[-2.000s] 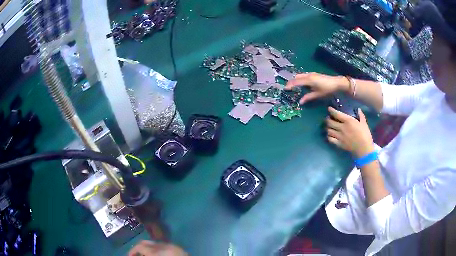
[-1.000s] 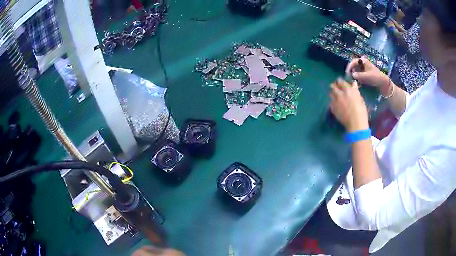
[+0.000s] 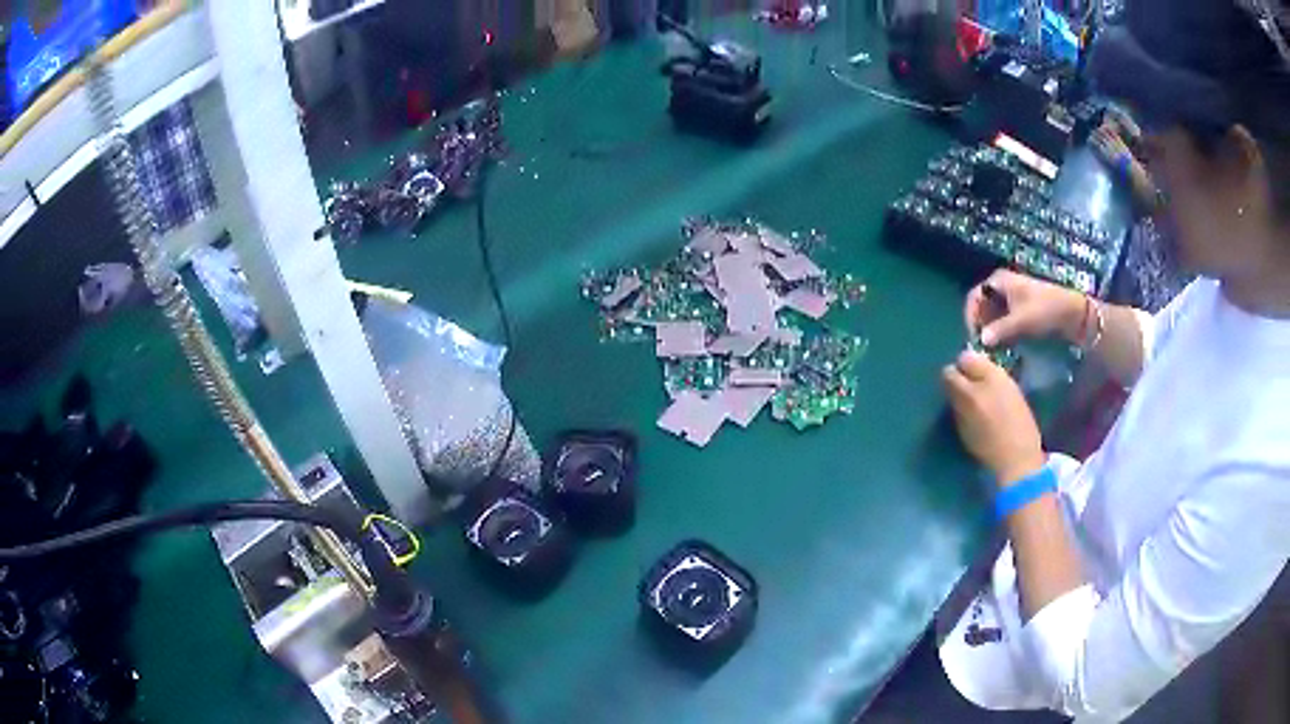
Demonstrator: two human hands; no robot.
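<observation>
No hand of mine shows now; both are out of the picture. A black speaker housing with a round driver lies face up nearest the bottom edge. Two more speaker housings, one at the post side and one beside it, stand close together. The electric screwdriver hangs at lower left on a black cable, its lower part blurred and cut off by the bottom edge. It hangs in front of the silver screw feeder, which has a yellow wire.
A metal post and ribbed spring rise at left, before a bag of screws. Circuit boards lie heaped mid-table. A person in white sits at right near a tray of boards. Dark units lie at far left.
The view has tilted up, so the table things sit lower. The bare hand at the bottom edge has left the picture. The neighbour's hands have moved from the board heap and come together.
</observation>
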